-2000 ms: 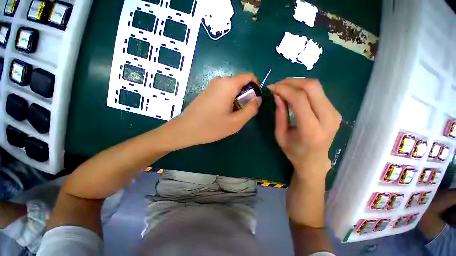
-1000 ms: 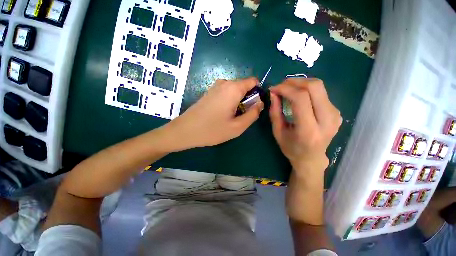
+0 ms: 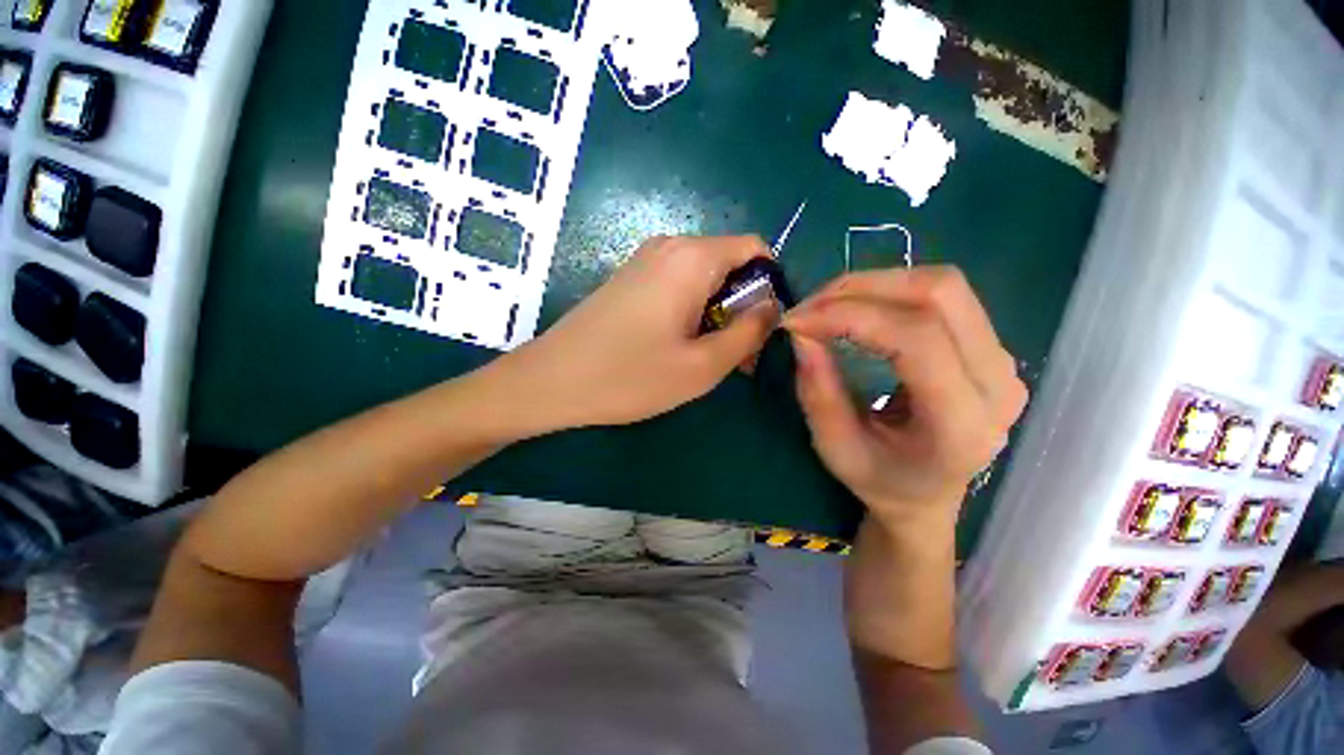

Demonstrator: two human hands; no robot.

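My left hand (image 3: 649,347) holds a black open case (image 3: 721,314) with a white-and-yellow block inside, tilted between thumb and fingers. My right hand (image 3: 914,384) is at the case's right edge, thumb and fingertips close together; whether they pinch a thin part is too small to tell. A thin silver point (image 3: 792,226), like a tweezer tip, sticks out above the case; the rest is hidden. A small bright piece shows within my right hand. A thin white loop (image 3: 880,229) is partly hidden behind my right fingers.
A white die-cut sheet (image 3: 333,244) lies on the green mat, with white scraps (image 3: 889,145) beyond my hands. A white tray (image 3: 170,317) with black cases stands left. Stacked white trays (image 3: 1098,398) with pink-edged units stand right. Parts of other people show at both lower sides.
My right hand has shifted slightly down and its fingers have changed pose at the case's edge. More of the white loop above it shows. My left hand still holds the case.
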